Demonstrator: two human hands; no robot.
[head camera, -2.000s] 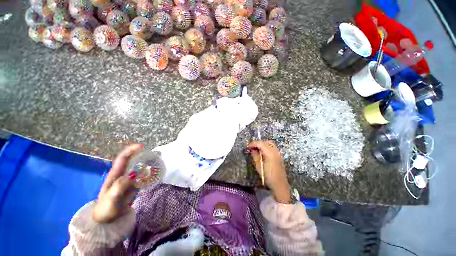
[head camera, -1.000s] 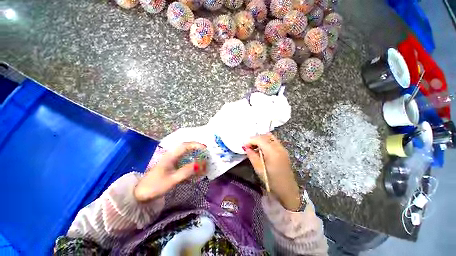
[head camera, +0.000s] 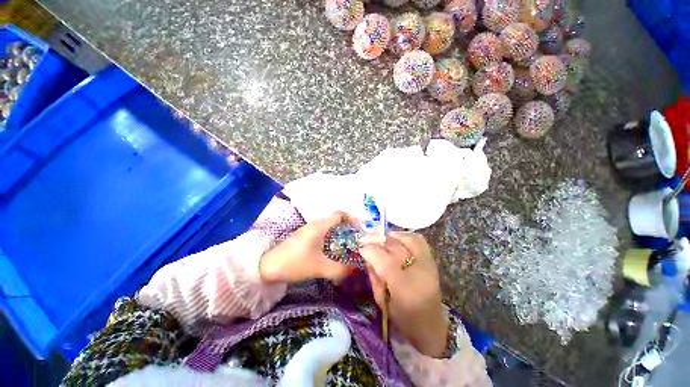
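My left hand (head camera: 306, 253) holds a clear ball with dense multicoloured dots (head camera: 343, 243) in front of my apron. My right hand (head camera: 405, 276) holds a thin brush-like tool (head camera: 384, 306), its pale end pointing up past my fingers and its handle running down below them. My right fingertips are at the right side of the ball. Whether they hold a small piece too is hidden. A white cloth with blue marks (head camera: 405, 178) lies crumpled just beyond my hands. A loose pile of small clear plastic pieces (head camera: 560, 261) lies right of the cloth.
A heap of decorated balls (head camera: 493, 79) lies beyond the cloth. A large blue crate (head camera: 106, 189) stands at the left, with a smaller crate of balls (head camera: 15, 75) behind it. At the right are a black pot (head camera: 632, 149), a white mug (head camera: 651, 214) and a white cable (head camera: 649, 359).
My left hand has brought the ball right and inward, and my right hand now meets it with the tool. The view has shifted left, showing more of the blue crates.
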